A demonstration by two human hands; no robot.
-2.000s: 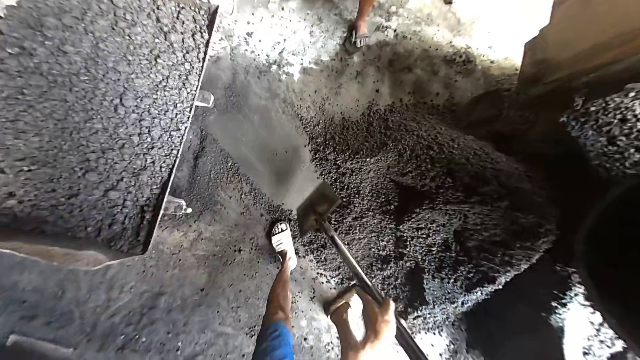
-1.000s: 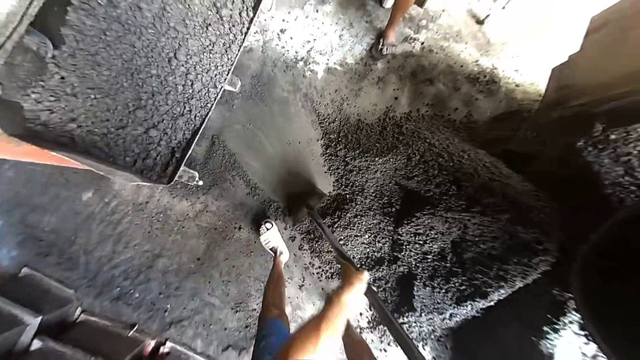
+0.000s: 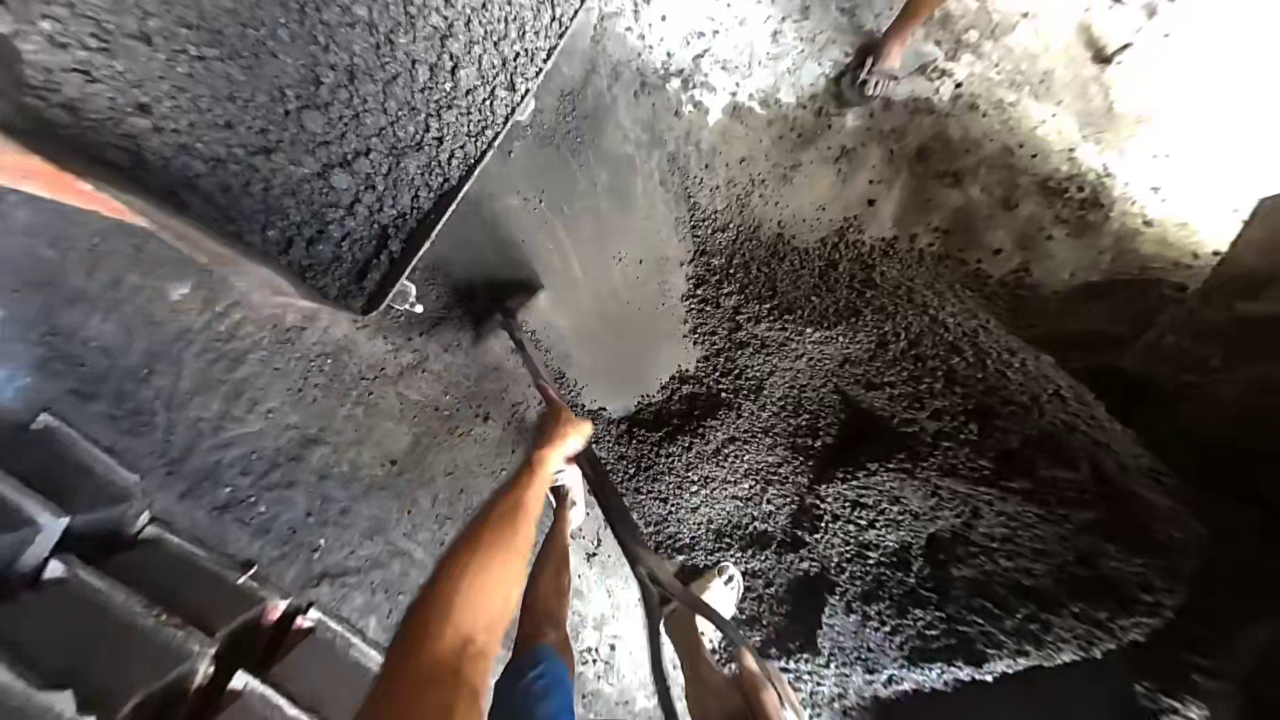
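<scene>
A long-handled shovel [image 3: 622, 515] slants across the middle. My left hand [image 3: 564, 437] is wrapped around its shaft, not far above the blade. The dark, motion-blurred blade [image 3: 495, 298] is over the floor beside the corner of a large metal container; what lies on it cannot be made out. Near the bottom edge the shovel's handle splits in two, and my right hand [image 3: 762, 688], blurred and partly cut off, appears closed around the right branch. To the right spreads a heap of dark, grainy aggregate mix [image 3: 880, 430].
The large container [image 3: 470, 185], full of dark mix, fills the upper left. Grey block-like pieces or moulds [image 3: 100, 630] stand in rows at lower left. Another person's foot [image 3: 877, 75] is at the top. My sandalled feet [image 3: 568, 497] stand beside the heap. A pale block-shaped object [image 3: 1250, 250] edges the right.
The shovel blade has moved from the heap's left edge up and left toward the container, with my left hand following on the shaft. The view has shifted, bringing the grey blocks further in.
</scene>
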